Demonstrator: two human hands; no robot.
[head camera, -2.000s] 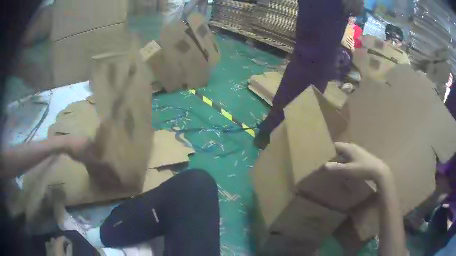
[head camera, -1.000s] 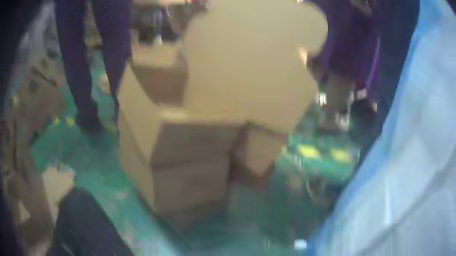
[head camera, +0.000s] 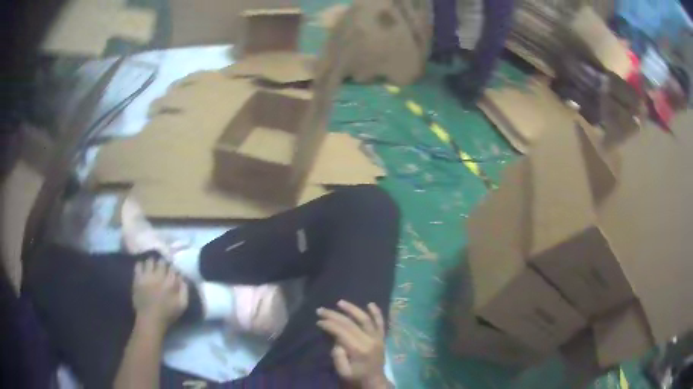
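My left hand (head camera: 159, 290) rests on my left knee, holding nothing. My right hand (head camera: 355, 338) lies over my right thigh, empty, with its fingers apart. In front of me a small folded carton (head camera: 266, 148) stands open on flat brown box blanks (head camera: 178, 163), its lid raised on the right side. No hand touches it. Several brown cartons (head camera: 566, 197) sit together on my right, beyond my right hand. The picture is blurred.
A second small open box (head camera: 271, 34) stands behind the blanks. A dark cord (head camera: 121, 106) lies on the white sheet at left. A person's legs (head camera: 475, 42) stand beyond the yellow-black tape. Cardboard scraps litter the green floor (head camera: 425, 220).
The view swung right, then back left. My right hand has left the cartons and lies over my thigh. The carton at left, earlier touched by an arm, stands untouched on the blanks.
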